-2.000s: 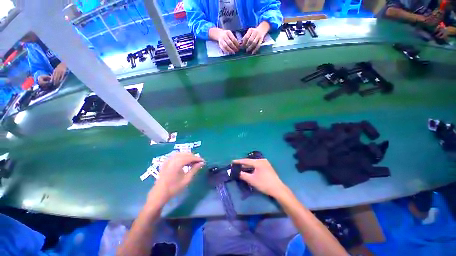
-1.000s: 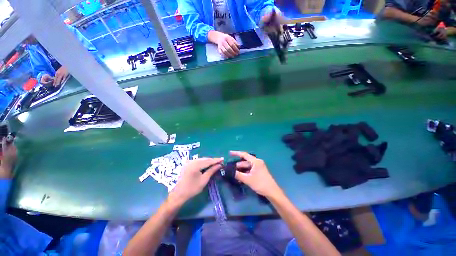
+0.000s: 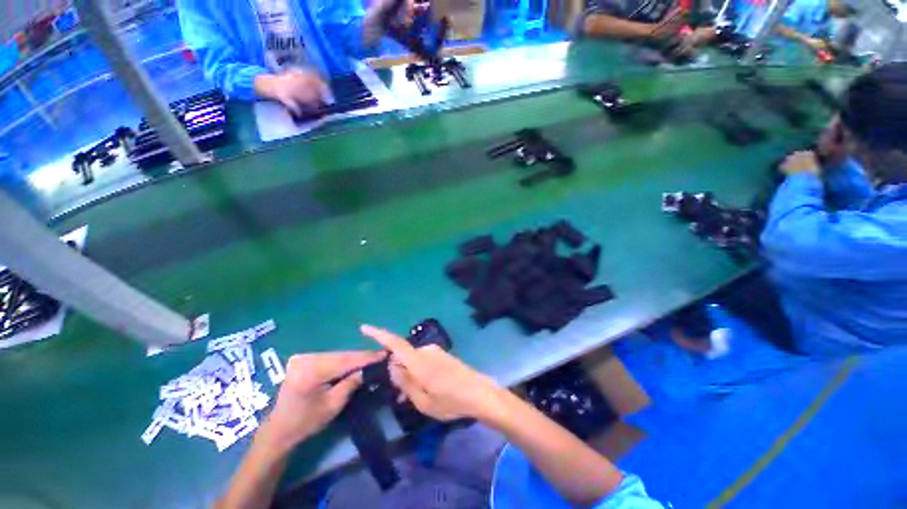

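My left hand [image 3: 316,393] and my right hand [image 3: 423,376] meet over a black assembly [image 3: 372,427] at the bench's near edge. Both hands have their fingers on its top part. A black strip of it hangs down toward my lap, and a rounded shiny black part [image 3: 430,335] shows beyond my right hand. The exact part between the fingertips is hidden. A loose pile of white slotted plates [image 3: 214,394] lies left of my left hand. A heap of soft black straps [image 3: 532,276] lies to the right, beyond my right hand.
A grey post [image 3: 90,273] slants down to the green bench [image 3: 328,229] at left. Black bracket assemblies [image 3: 537,154] lie farther across. Another black assembly [image 3: 714,221] is at right, beside a seated worker [image 3: 835,229]. An open carton [image 3: 619,383] sits below the edge. A worker faces me across the bench.
The view has swung right, so the bench items sit farther left and a worker at right has come into view. My hands stay together on the black assembly; my right index finger now points outward.
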